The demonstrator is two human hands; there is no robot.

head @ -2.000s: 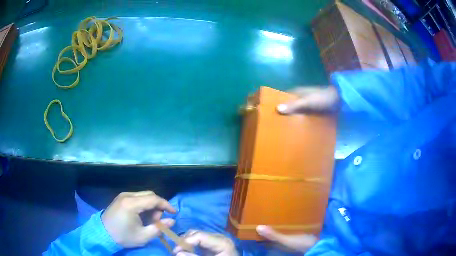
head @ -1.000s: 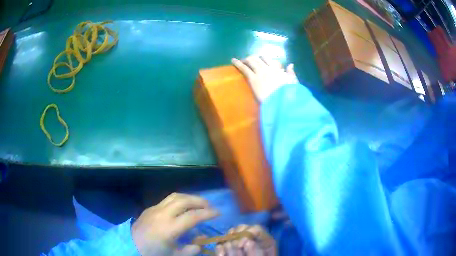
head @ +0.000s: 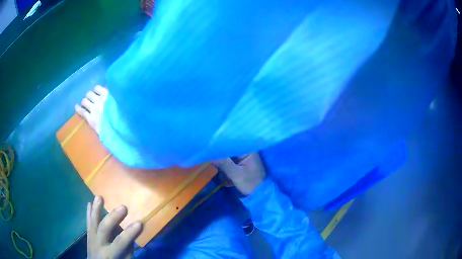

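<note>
An orange tray bundle [head: 147,195] lies tilted at lower left, partly over the bench edge. Yellow-tan rubber bands cross it. One band [head: 175,196] runs across its near end between my hands. My left hand [head: 112,230] is at the bundle's lower left edge, fingers spread, one fingertip beside the band's end. Its thumb side is hidden, so its grip is unclear. My right hand [head: 245,173] pinches the band at the bundle's right corner, and a second strand runs below the tray edge. Another person's hand [head: 92,107] rests on the far end.
The other person's large light-blue sleeve [head: 228,86] covers the upper middle and hides part of the bundle. The green bench [head: 45,167] is at left, with a rubber band pile [head: 6,177] and a single band [head: 22,245] at its edge. A yellow floor line [head: 337,220] shows at lower right.
The view has swung right and closer. The other person has brought the bundle down between my hands, with an arm across the view. The band from my hands now lies across the bundle's near end.
</note>
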